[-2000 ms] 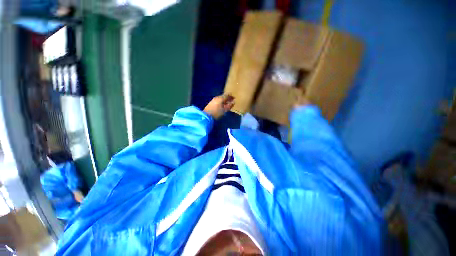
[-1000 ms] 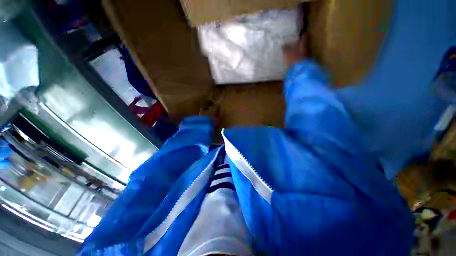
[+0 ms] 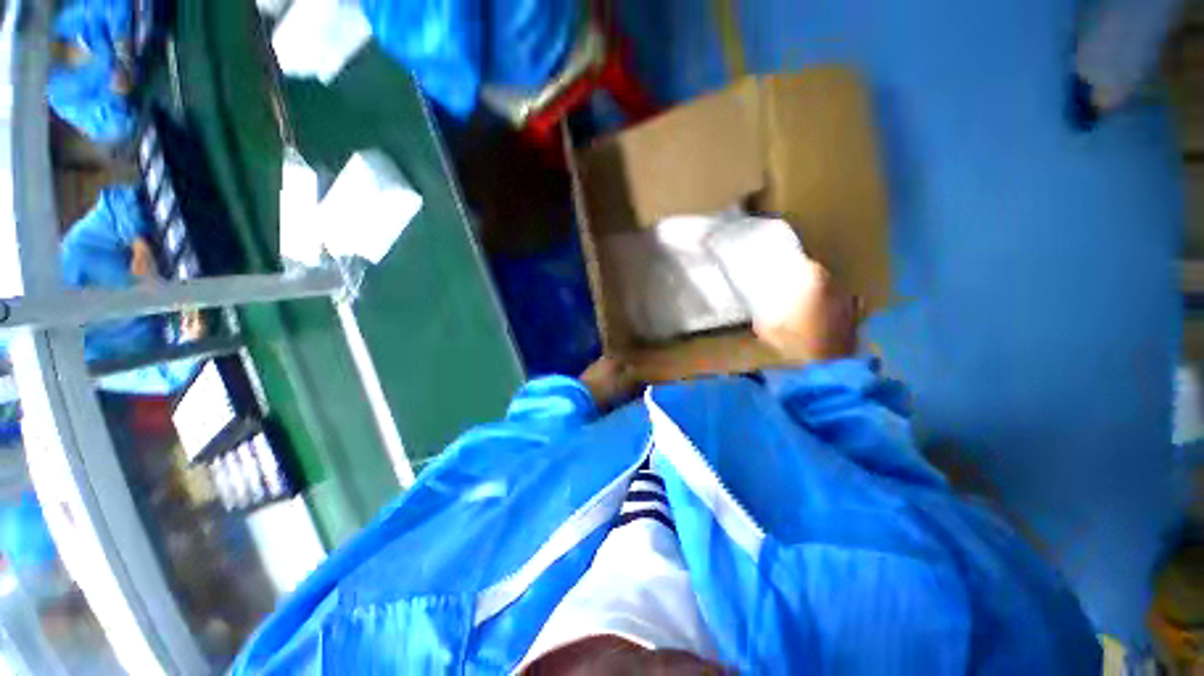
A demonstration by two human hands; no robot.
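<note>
An open brown cardboard carton (image 3: pixel 829 172) stands in front of me with its flaps spread. White, crinkled packs (image 3: pixel 673 280) lie inside it. My right hand (image 3: pixel 821 317) is at the carton's right side, shut on a white pack (image 3: pixel 766 264) at the edge of the others. My left hand (image 3: pixel 607 380) is at the carton's near left edge, small and partly hidden by the sleeve; whether it grips the edge cannot be told.
A green bench (image 3: pixel 429 310) is on the left, with white stacks (image 3: pixel 367 209) on it. A pale metal rail (image 3: pixel 376 390) runs along it. People in blue smocks (image 3: pixel 106 238) are beyond. A red stool (image 3: pixel 621 86) is behind the carton.
The view has swung back from close over the carton. My right hand has moved from inside the carton to its near right side and now has a white pack in it.
</note>
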